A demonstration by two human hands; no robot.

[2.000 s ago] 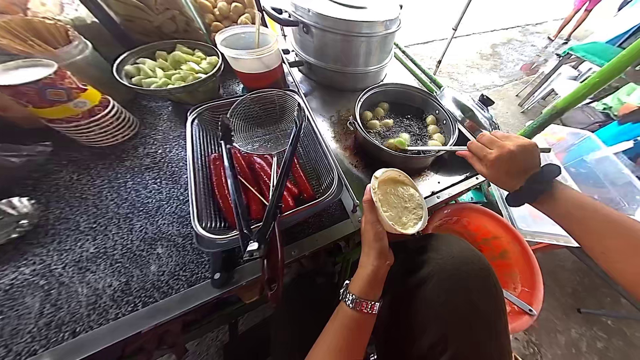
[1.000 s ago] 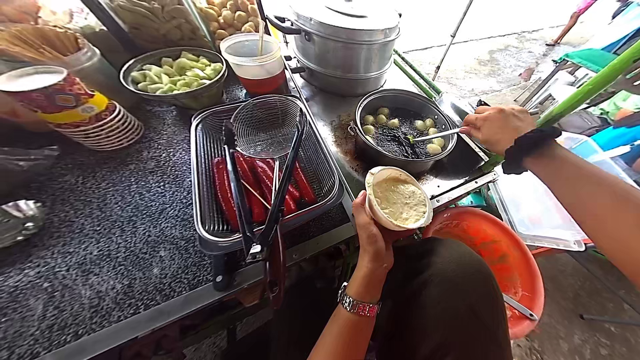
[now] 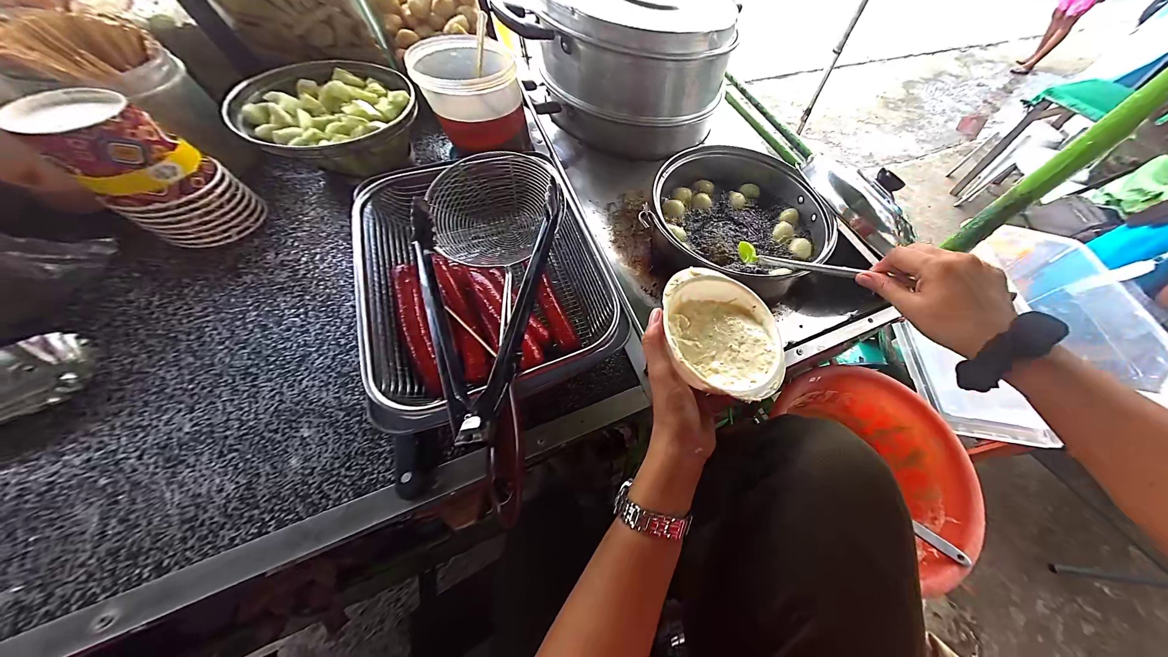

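My left hand (image 3: 677, 401) holds a white bowl of pale, thick batter (image 3: 725, 339), tilted toward me, just in front of the frying pot. In my right hand (image 3: 954, 297) is the handle of a thin metal utensil (image 3: 826, 268); its far end reaches over the near rim of the metal pot (image 3: 812, 203). A small green piece (image 3: 747, 252) shows by that end, at the dark, bubbling oil. Several round pale-green balls (image 3: 783, 232) float around the pot's sides. Whether the utensil's tip touches the oil, I cannot tell.
Left of the pot, a wire-lined tray (image 3: 370, 351) holds red sausages (image 3: 470, 310), a wire skimmer (image 3: 488, 205) and black tongs (image 3: 444, 319). Behind stand a steamer (image 3: 639, 78), a tub of red liquid (image 3: 465, 87) and a bowl of green pieces (image 3: 233, 114). An orange basin (image 3: 967, 493) sits below right.
The utensil in my right hand was over the pot with green-coated food two seconds ago; its end is now lower, near the oil. My left hand still holds the batter bowl.
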